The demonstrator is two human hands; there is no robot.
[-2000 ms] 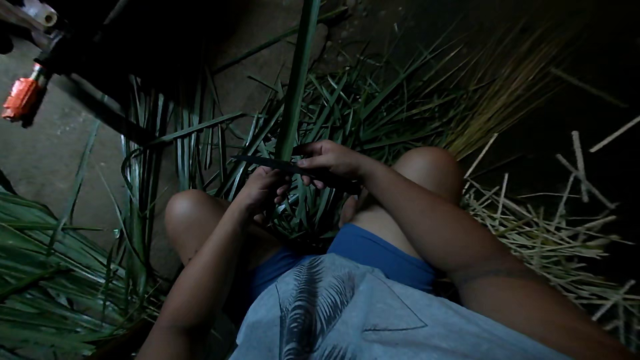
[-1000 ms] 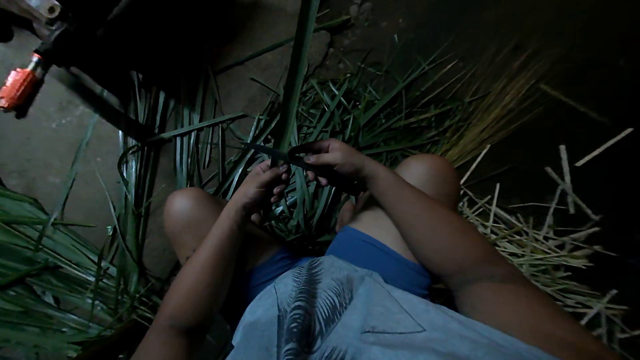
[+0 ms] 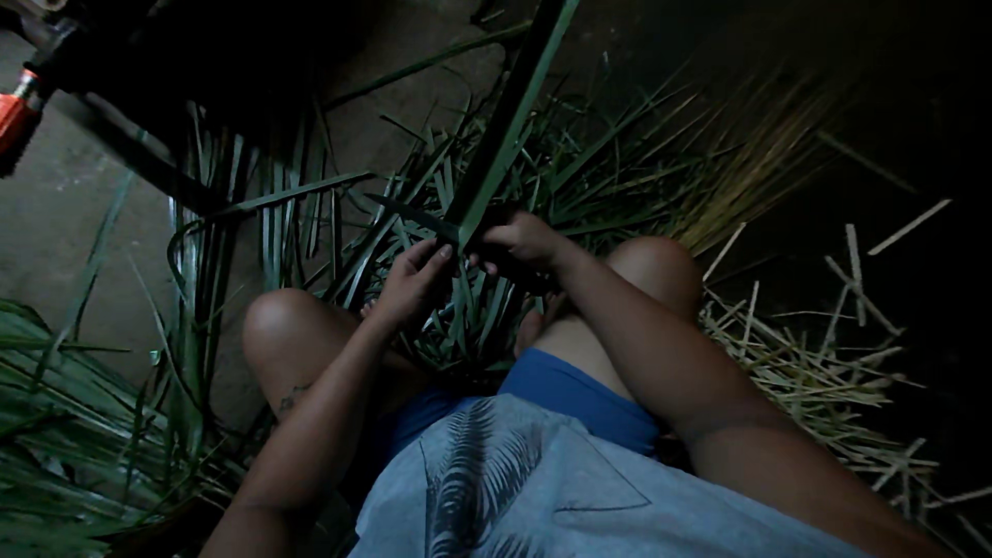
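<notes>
A long green leaf blade (image 3: 511,116) rises from between my two hands toward the top of the view. My left hand (image 3: 416,280) pinches its lower end between thumb and fingers. My right hand (image 3: 521,244) is closed on a knife, whose dark blade (image 3: 415,216) points left and crosses the leaf's lower end just above my left fingertips; the knife's handle is hidden in my fist. Below and around the hands, a heap of cut green leaf strips (image 3: 465,310) lies between my bent legs.
Long green leaves (image 3: 70,418) are piled at the lower left, with more strips (image 3: 198,310) beside my left knee. Pale dry strips (image 3: 806,364) lie scattered at the right. An orange-red object (image 3: 14,116) on a dark frame stands at the upper left. The right background is very dark.
The leaf blade leans further to the right than in the earlier frames. The knife blade, nearly level two seconds ago, now slants with its tip up to the left.
</notes>
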